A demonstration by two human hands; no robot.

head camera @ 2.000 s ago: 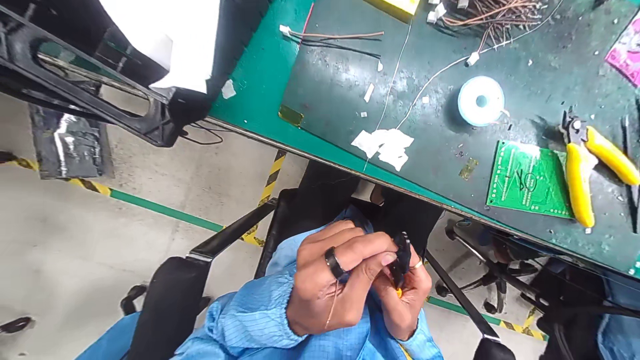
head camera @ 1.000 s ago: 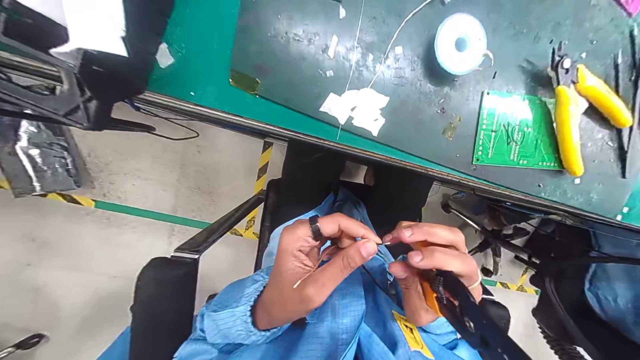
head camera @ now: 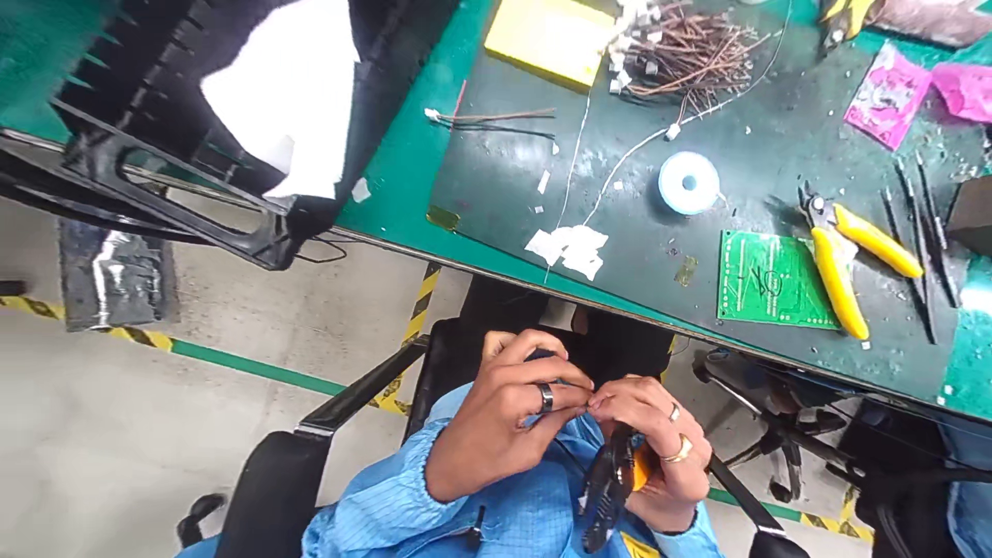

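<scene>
My left hand point(head camera: 515, 411), with a dark ring, meets my right hand point(head camera: 655, 434) fingertip to fingertip over my lap. What the left fingertips pinch is too small and hidden to tell. My right hand holds a black hand tool with orange parts point(head camera: 608, 484) in its palm, the black end pointing down, while its thumb and forefinger touch the left fingertips. Above the hands, on the dark bench mat, lie torn white scraps point(head camera: 570, 248), a spool of thin wire point(head camera: 688, 183) and a green circuit board point(head camera: 771, 279). Yellow-handled flush cutters point(head camera: 841, 248) rest partly on the board.
A bundle of brown wires with white connectors point(head camera: 690, 58) lies by a yellow block point(head camera: 550, 39). One more wired connector point(head camera: 488, 116) is left of them. Tweezers point(head camera: 922, 240) and pink bags point(head camera: 887, 93) are at right. A black rack point(head camera: 194, 132) stands at left, chair armrests beside me.
My right hand has turned, and the black tool in it now points down rather than toward the lower right. Both hands remain together at the fingertips. The view has shifted.
</scene>
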